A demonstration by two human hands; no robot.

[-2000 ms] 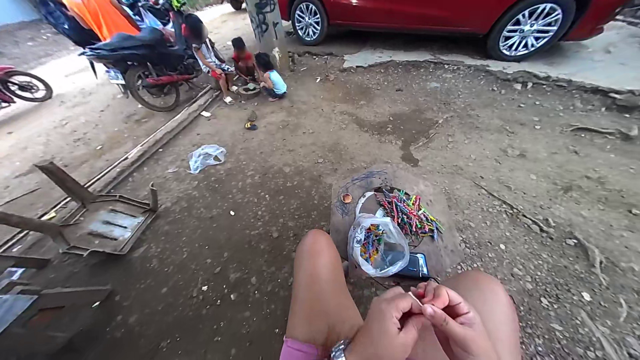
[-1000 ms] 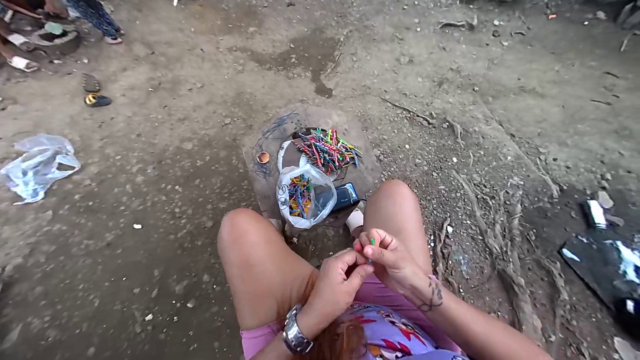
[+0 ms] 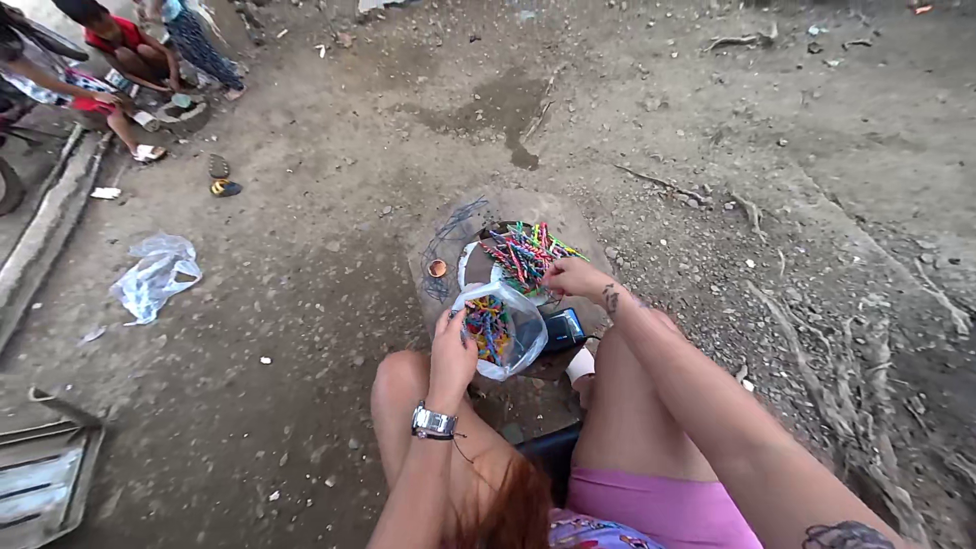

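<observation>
My left hand (image 3: pixel 455 347) is at the left rim of a clear plastic bag (image 3: pixel 526 328), its fingers by the small multicoloured twisted pieces (image 3: pixel 488 324) inside; whether it grips one is unclear. My right hand (image 3: pixel 573 277) reaches to the near right edge of a pile of colourful striped thin sticks (image 3: pixel 526 252), fingertips bent together; what lies between them is hidden. Bag and pile rest on a low board-like surface (image 3: pixel 549 210). A small orange-brown round thing (image 3: pixel 437 268) and dark thin strands (image 3: pixel 450 236) lie left of the pile. A dark phone-like device (image 3: pixel 563 329) is beside the bag.
Crouching people (image 3: pixel 130 46) are at the upper left. A crumpled plastic bag (image 3: pixel 158 274) and a sandal (image 3: pixel 225 187) lie on the dirt ground. A framed piece of furniture (image 3: pixel 46 480) stands at lower left; exposed roots (image 3: pixel 846 381) run along the right.
My hands were together above my lap; they have parted, the left moving to the bag and the right to the stick pile. The view has tilted down.
</observation>
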